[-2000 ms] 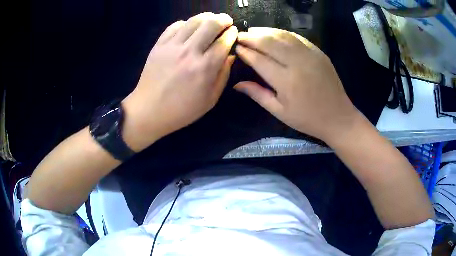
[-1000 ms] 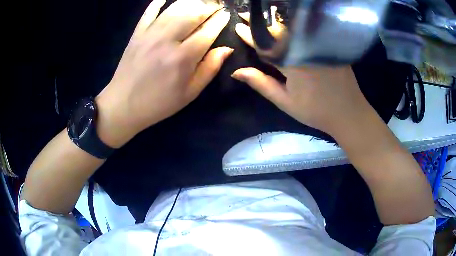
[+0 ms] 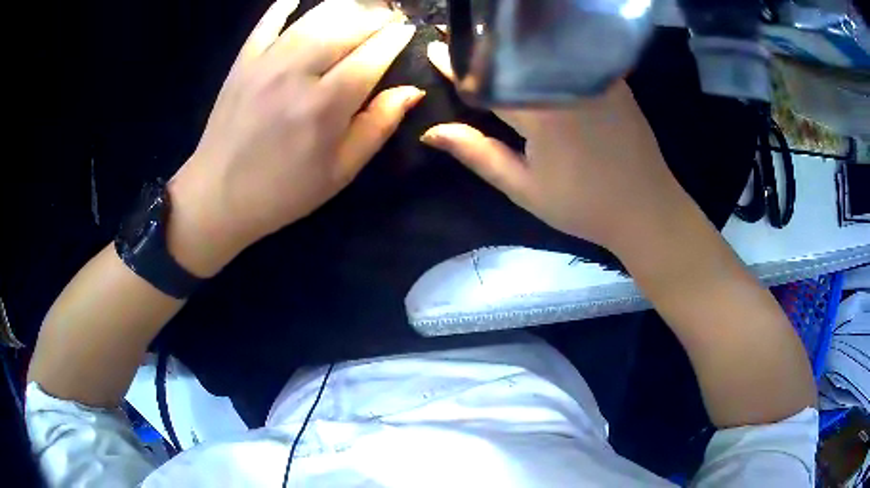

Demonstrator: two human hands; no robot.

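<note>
A black garment panel (image 3: 382,229) covers the tabletop and hangs over the front edge toward my lap. My left hand (image 3: 296,114) lies on it, fingers spread, fingertips near the needle area at the top edge. My right hand (image 3: 582,162) lies on the cloth to the right, its thumb pointing left; its fingers are partly hidden behind the sewing machine head (image 3: 553,48), which is large and blurred. Both hands press on the cloth; neither visibly pinches it. The presser foot and needle area (image 3: 424,14) is small, lit and partly cut off.
Black scissors loops (image 3: 777,176) rest on the white table right of my right arm. The table's ruler-marked front edge (image 3: 534,315) curves out below the cloth. A blue basket (image 3: 806,305) stands below at the right. A thin black cord (image 3: 310,419) runs down my white shirt.
Two seconds ago both hands met at the fingertips; now they lie apart on the cloth. The machine head has come into view above my right hand. More white table edge shows.
</note>
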